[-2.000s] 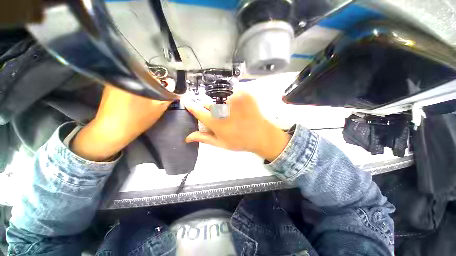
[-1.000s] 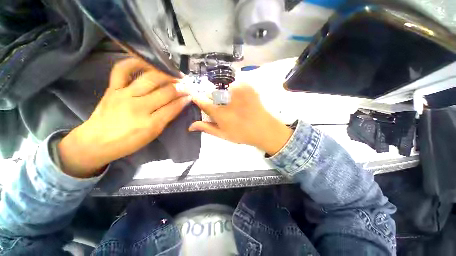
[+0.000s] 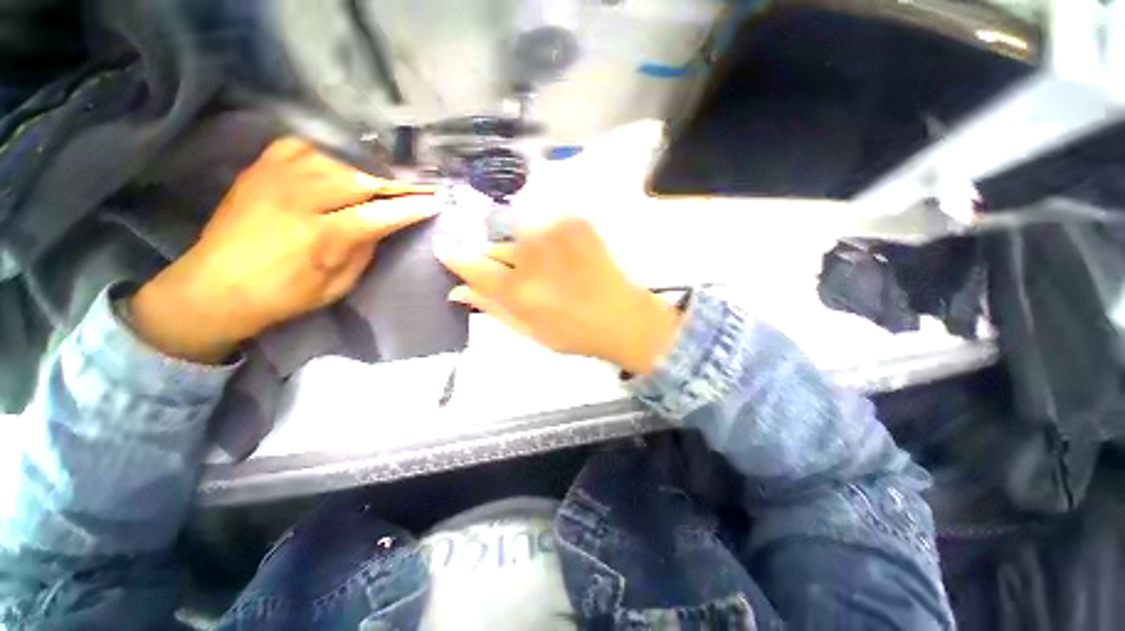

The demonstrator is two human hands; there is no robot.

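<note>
A dark grey garment (image 3: 413,302) lies on the white machine table under and left of the needle area, which is blurred and overexposed. My left hand (image 3: 290,247) lies on the cloth, its thumb and forefinger reaching to the needle area; whether they pinch the cloth cannot be told. My right hand (image 3: 555,284) is at the cloth's right edge, fingertips pointing left toward the needle area. Whether it holds anything cannot be told. The fingertips of both hands are close together in front of the round metal part (image 3: 497,173) of the sewing machine.
The white machine head (image 3: 617,74) is above my hands. A black glossy panel (image 3: 790,111) is at the upper right. A bundle of black labels (image 3: 907,281) lies at the table's right. A measuring tape (image 3: 494,441) runs along the front edge. Dark garments (image 3: 1067,345) hang at the right.
My left hand has come out from behind the machine's curved part and changed its finger pose on the cloth. My right hand stays beside the needle area. The whole view has shifted and blurred.
</note>
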